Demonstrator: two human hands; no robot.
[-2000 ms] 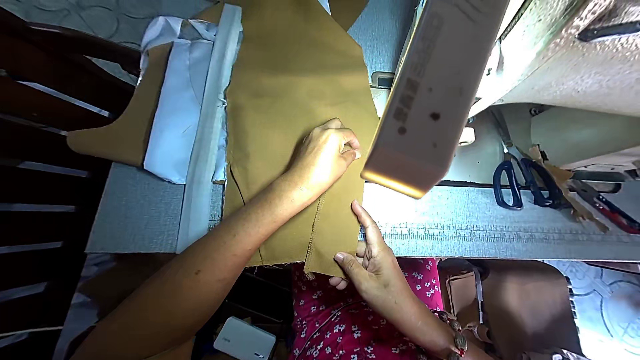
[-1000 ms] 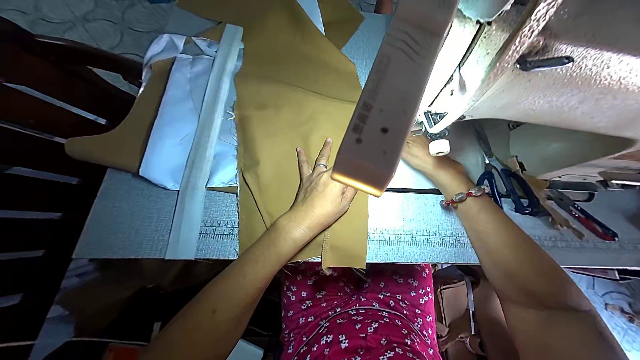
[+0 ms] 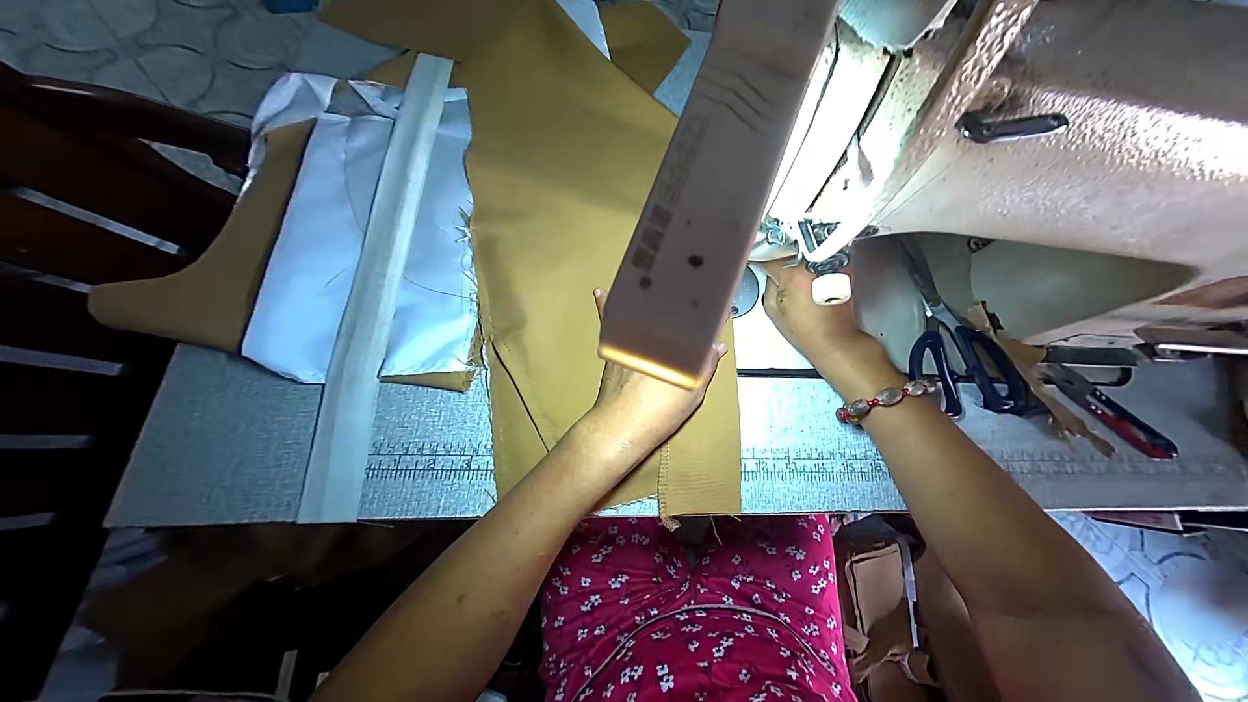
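Mustard-brown fabric (image 3: pixel 556 224) lies flat across the sewing table, a stitched seam running near its lower right edge. My left hand (image 3: pixel 648 385) rests on this cloth, partly hidden beneath the lamp head (image 3: pixel 682 214); it shows no clear grip. Right of the lamp, my right hand (image 3: pixel 804 302) reaches beside the presser foot area of the sewing machine (image 3: pixel 824 244). Its fingertips are mostly hidden, so whether they hold anything does not show. A round metal plate (image 3: pixel 745 292) shows just left of those fingers.
White pocket cloth with brown pieces (image 3: pixel 312 244) lies at the left, under a pale flat strip (image 3: pixel 375 292). Scissors with blue handles (image 3: pixel 951 341) and a red-and-black tool (image 3: pixel 1111 409) lie at the right. A printed ruler scale (image 3: pixel 429 468) runs along the table front.
My right hand has moved from the cloth's lower right corner up to the machine's needle area. My left hand has gone from raised fingers to lying on the cloth, partly under the lamp.
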